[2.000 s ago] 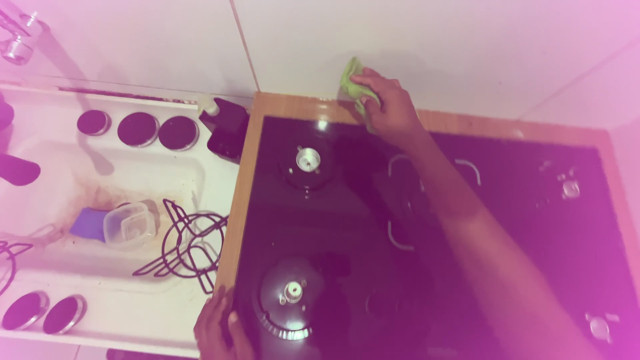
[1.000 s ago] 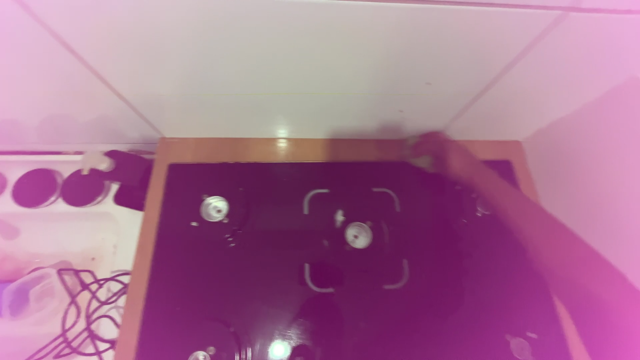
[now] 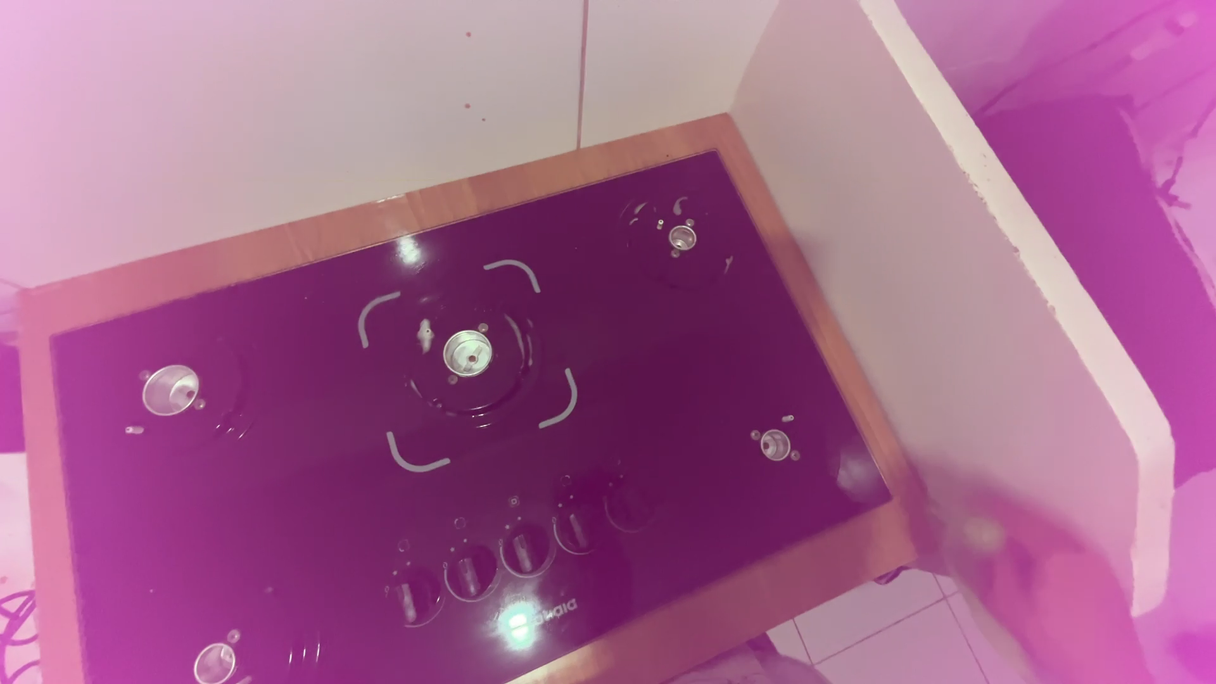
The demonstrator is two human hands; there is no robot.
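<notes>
A dark glass gas cooktop [image 3: 313, 513] lies in a wooden rim [image 3: 361, 217], its burner cups bare. Near the rim's front right corner, beside the low partition, is my right hand [image 3: 1035, 570], strongly blurred. A small pale spot shows at the hand, but whether it is the green cloth cannot be told. My left hand is out of view. The central burner cup [image 3: 468, 353] sits between curved pale marks, and several control knobs [image 3: 525, 551] stand along the front of the glass.
A white tiled wall [image 3: 285, 114] rises behind the cooktop. On the right stands a partition with a chipped top edge [image 3: 1012, 237]. Floor tiles [image 3: 883, 617] show below the front corner. Part of a black wire pan support [image 3: 14, 622] is at the far left.
My right hand has moved from the back rim, first rightward along it, to the front right corner. My left hand, seen earlier at the left rim, has left the view. The view has shifted right.
</notes>
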